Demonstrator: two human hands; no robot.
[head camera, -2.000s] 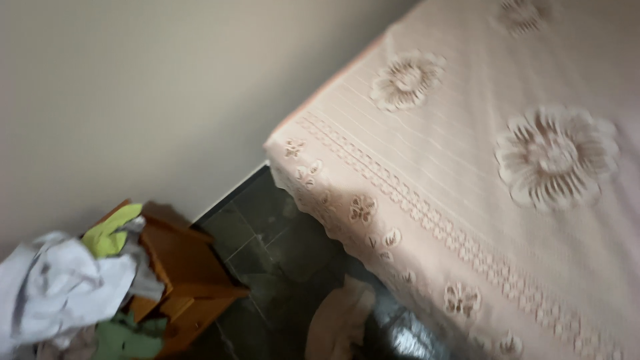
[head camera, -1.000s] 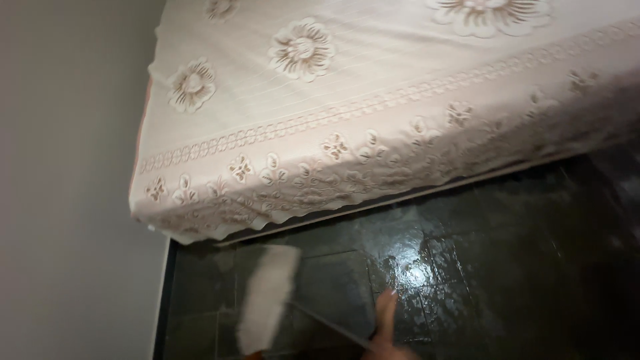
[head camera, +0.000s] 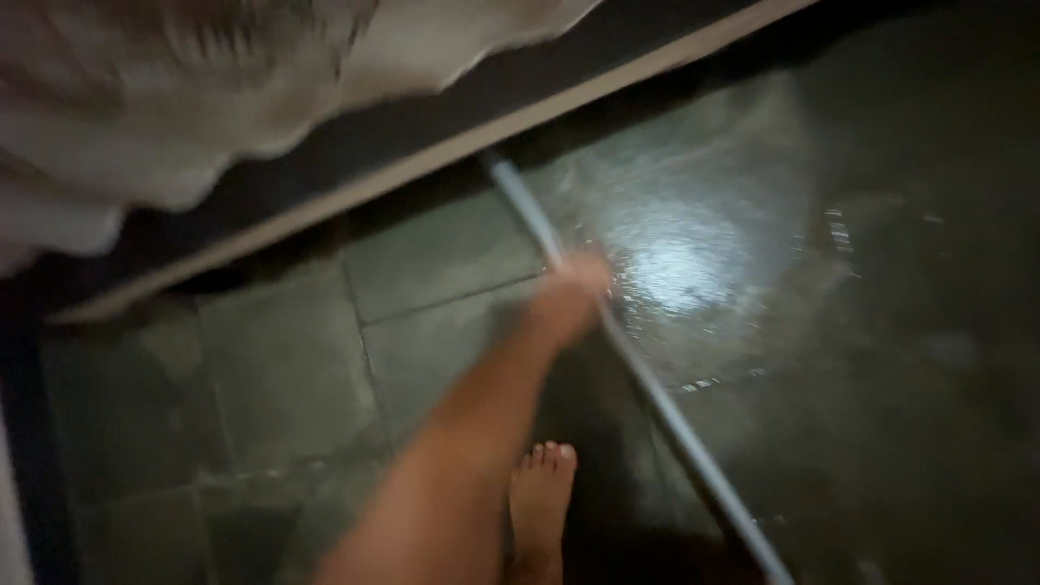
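My left hand (head camera: 575, 280), blurred, is closed around the middle of a long light-grey pole (head camera: 691, 443). The forearm enters from the lower left. From the hand, the pole slants down to the bottom edge at the right, and its upper part rises to the bed's lower rail (head camera: 455, 154). The far end of the pole passes out of sight in the dark gap beneath that rail, so what is on it is hidden. My right hand is out of the picture.
A bedspread with a scalloped hem (head camera: 268, 114) hangs over the bed's side at the upper left. Dark stone floor tiles (head camera: 284, 382) shine as if wet around a bright reflection. One bare foot (head camera: 544, 496) stands below the hand. A wall edge runs along the far left.
The view has swung down to the bed's lower edge. One second ago a pale, blurred mop-like head lay on the floor beside the bed; now the pole's end is under the rail.
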